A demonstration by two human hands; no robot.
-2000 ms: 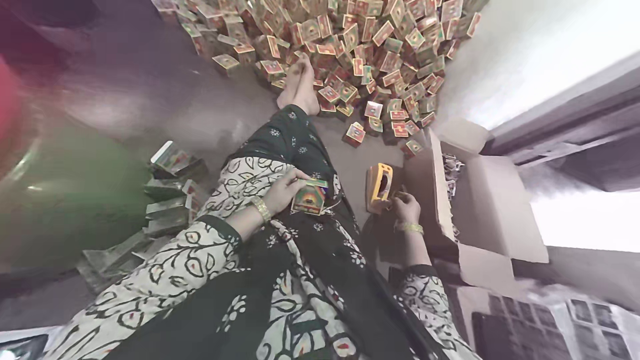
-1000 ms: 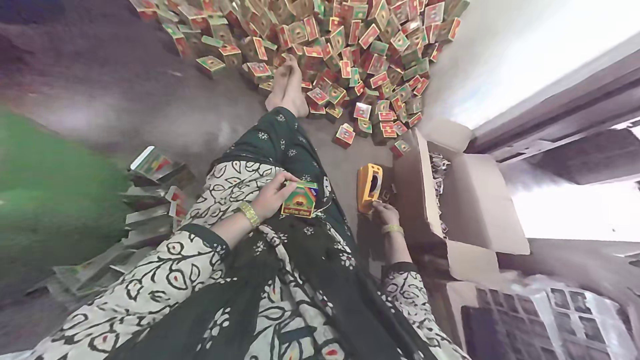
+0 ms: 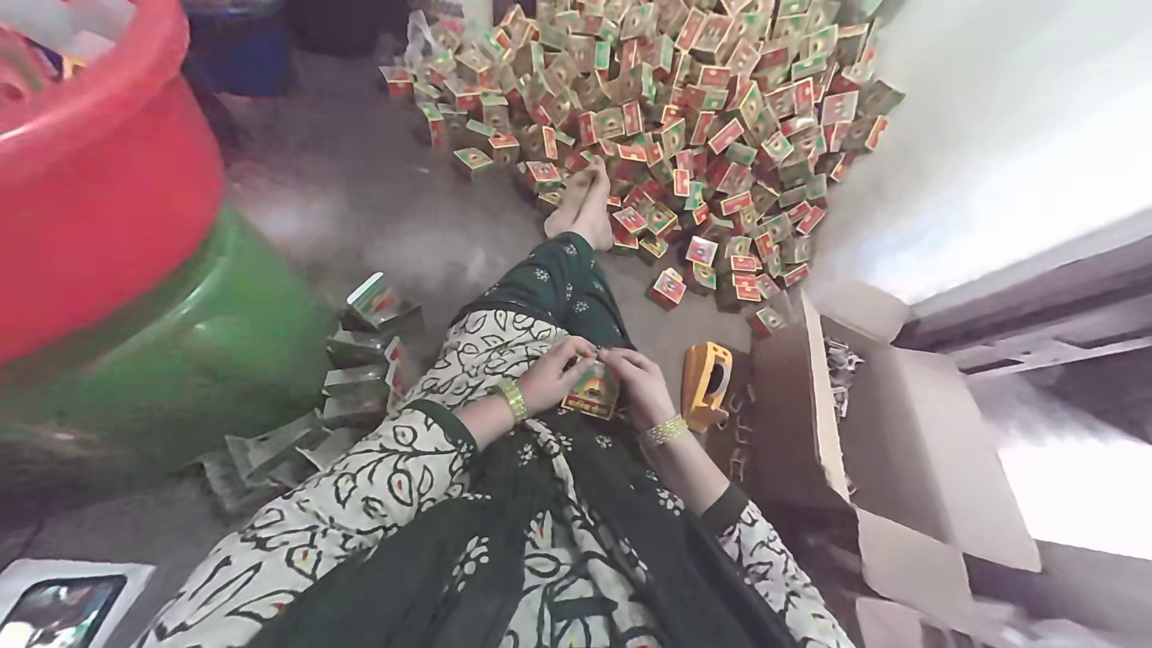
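A small printed box (image 3: 592, 392) in red, green and yellow rests on my lap between my hands. My left hand (image 3: 560, 369) is at its upper left, fingertips on its top edge. My right hand (image 3: 637, 382) lies along its right side, thumb and finger pinched at the top edge; whatever small thing sits between the fingertips is too small to tell. To the right of my right hand, a yellow tape dispenser or similar handheld tool (image 3: 706, 387) lies on the floor.
Ahead, a large heap of similar printed boxes (image 3: 666, 117) covers the floor. An open cardboard box (image 3: 909, 432) with small metal-looking pieces (image 3: 842, 369) stands at right. At left are a red tub (image 3: 108, 180), a green tub (image 3: 171, 351) and stacked flat cartons (image 3: 358, 378).
My right hand has moved from beside the yellow tool to the printed box on my lap. My left hand has stayed at the box. The view has shifted.
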